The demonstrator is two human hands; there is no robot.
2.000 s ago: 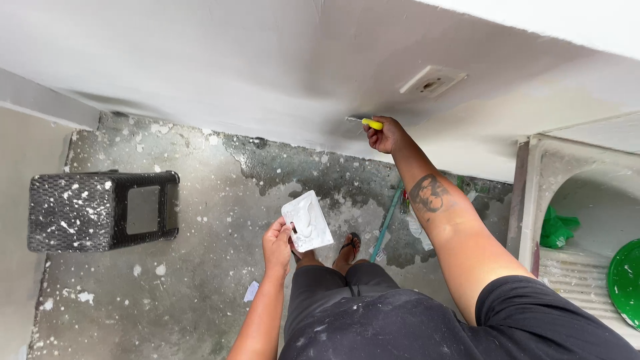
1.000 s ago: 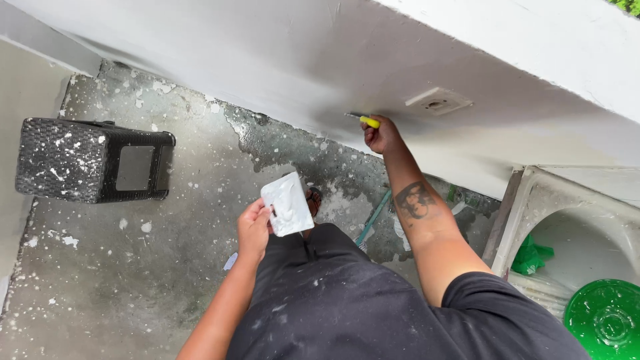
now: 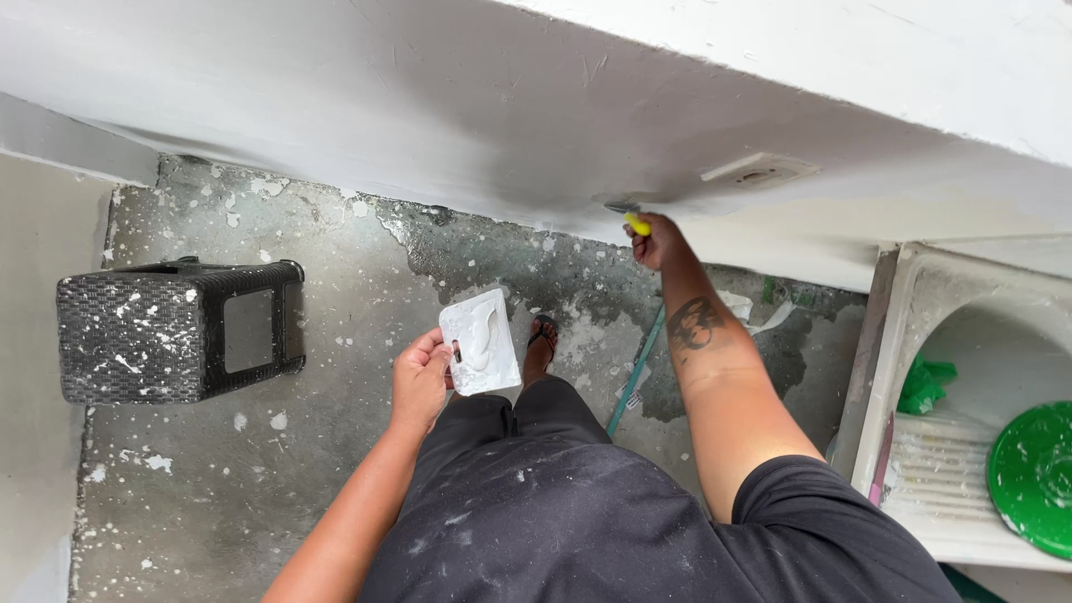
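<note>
My left hand (image 3: 423,377) grips one edge of a white plastic hand board (image 3: 481,343), near its slot, in front of my body. White putty lies spread and ridged on its face. My right hand (image 3: 655,240), arm stretched forward, is shut on the yellow handle of a putty knife (image 3: 636,224). The knife's metal blade lies at the lower part of the white wall (image 3: 536,109), left of a pale rectangular wall fitting (image 3: 760,172). Around the blade the wall looks greyish; whether it touches there is hard to tell.
A black woven-pattern plastic stool (image 3: 180,331) splashed with white lies at left on the spattered concrete floor (image 3: 218,469). A teal strip (image 3: 638,368) lies beside my feet. At right is a sink (image 3: 913,276) with a green plastic bag (image 3: 925,383) and a green round lid (image 3: 1038,477).
My right hand keeps the putty knife near the same stretch of wall, and the blade's angle has changed. My left hand still holds the putty-covered board. The view has shifted slightly.
</note>
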